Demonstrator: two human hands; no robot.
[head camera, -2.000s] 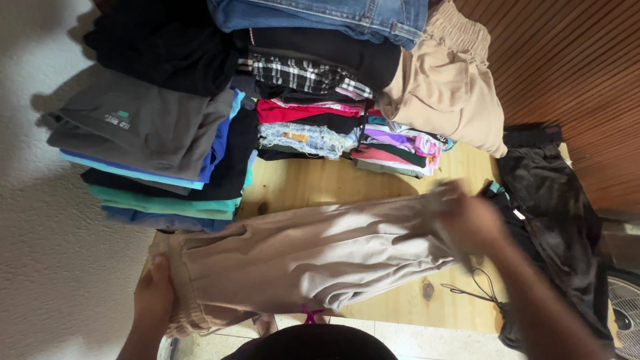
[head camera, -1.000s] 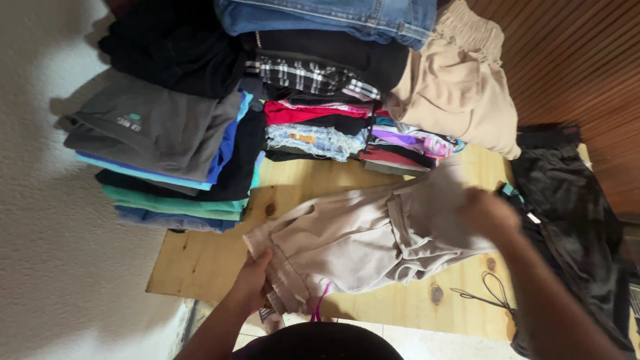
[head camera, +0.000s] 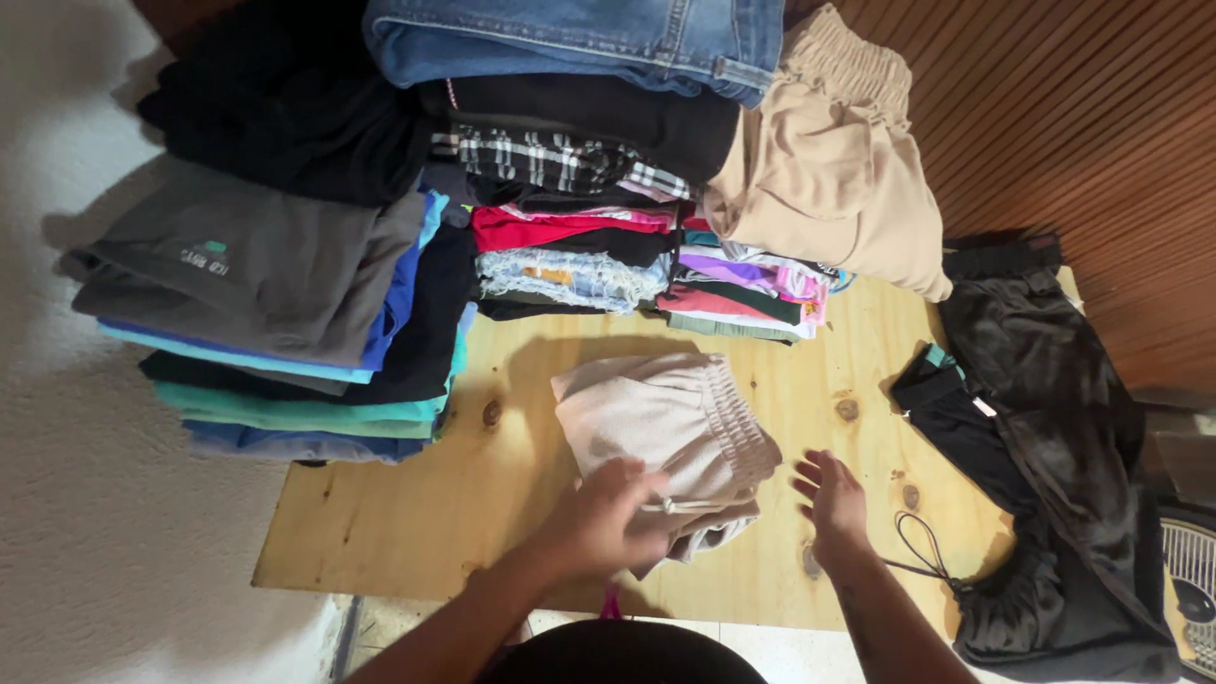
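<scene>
Light beige drawstring pants (head camera: 646, 408) lie folded into a compact bundle on the wooden table, their gathered elastic waistband facing right. My left hand (head camera: 613, 518) is over the lower left of the bundle, fingers spread and blurred; whether it touches the cloth I cannot tell. Just right of the waistband is my right hand (head camera: 834, 499), apart from the cloth, palm turned inward and holding nothing. A pale cord shows near the left fingertips.
Behind are stacked folded clothes: a gray garment (head camera: 256, 256) on the left pile, blue jeans (head camera: 570, 43), tan pants (head camera: 826, 161) and ripped denim (head camera: 570, 275). Black pants (head camera: 1045, 380) with a looped cord lie along the right of the wooden table (head camera: 380, 532). A fan (head camera: 1192, 589) stands at the lower right.
The beige pants were stretched out between both hands; now they lie folded on the table. My right hand has let go of them.
</scene>
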